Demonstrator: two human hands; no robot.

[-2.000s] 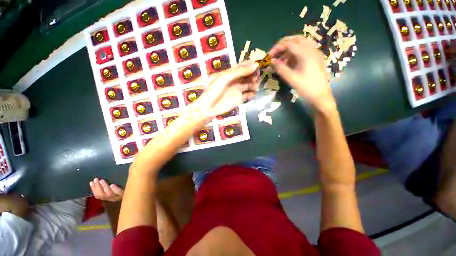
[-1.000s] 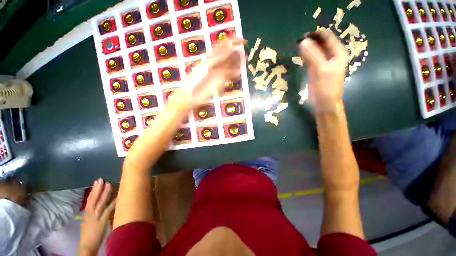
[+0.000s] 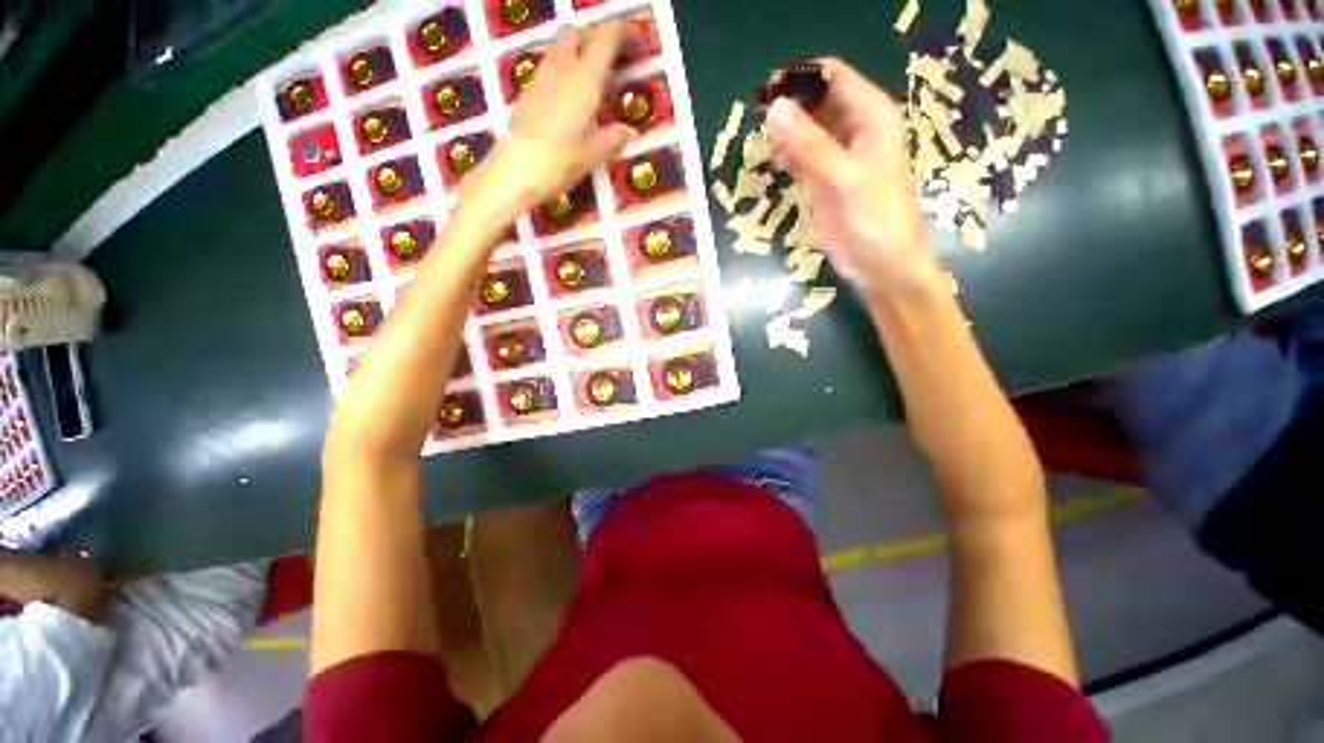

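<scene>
A white parts tray (image 3: 729, 380) holds rows of red-and-black units, most with a gold disc, such as one at the near right corner (image 3: 681, 376). One unit (image 3: 314, 150) at the left edge is plain red with a grey round spot. My left hand (image 3: 569, 109) is over the tray's upper part, fingers at a unit near the far right corner; its grip is not clear. My right hand (image 3: 850, 160) holds a small dark piece (image 3: 796, 87) at its fingertips, just right of the tray. Cream strips (image 3: 765, 203) lie loose under and around it.
More cream strips with dark bits (image 3: 1002, 124) lie to the right. Another filled tray (image 3: 1250, 306) stands at the far right. A small fan (image 3: 51, 305) and a mobile phone (image 3: 67, 389) are at the left. People sit on both sides.
My left hand has moved up over the tray to its far rows. My right hand has moved left toward the tray with the dark piece. The neighbour's hand at lower left has gone from view.
</scene>
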